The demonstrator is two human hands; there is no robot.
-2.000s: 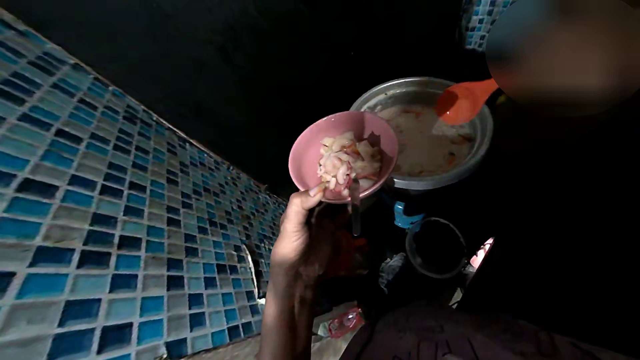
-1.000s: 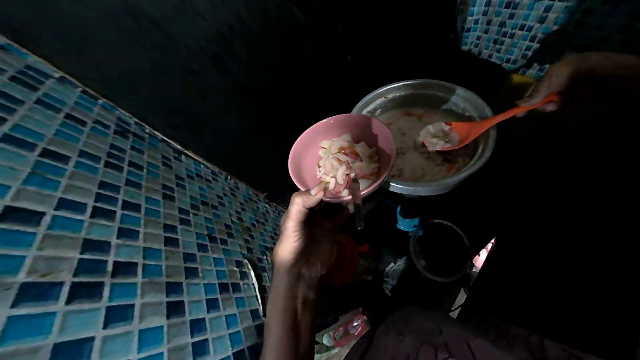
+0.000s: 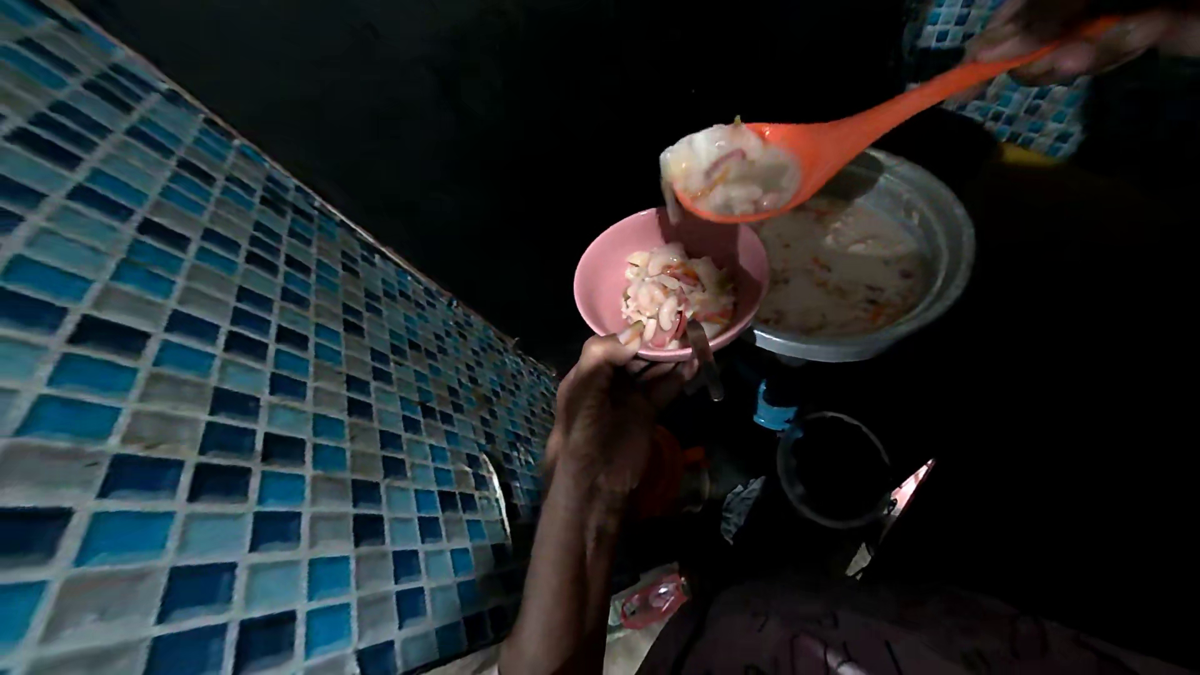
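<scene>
A pink bowl point(image 3: 609, 281) holding pale, sliced food in creamy liquid is gripped at its near rim by my left hand point(image 3: 614, 403). A metal spoon point(image 3: 705, 361) leans over that rim, its handle pointing outward. In my right hand point(image 3: 1069, 56), at the upper right, is the handle of an orange serving spoon point(image 3: 844, 136). Its heaped bowl of creamy food hangs above the far right side of the pink bowl. Just right of the bowl, a round metal pot point(image 3: 952, 244) contains milky liquid with orange and reddish bits.
A wall of blue and grey mosaic tiles point(image 3: 281, 394) runs along the left. Below the pot are a blue object point(image 3: 774, 408) and a dark round container with a pale rim point(image 3: 834, 521). A pink and clear item point(image 3: 652, 600) lies near the bottom. Much of the surroundings is dark.
The orange spoon, seen filled in the pot one second ago, has risen and moved left to above the pink bowl. My left hand holds the bowl in nearly the same place.
</scene>
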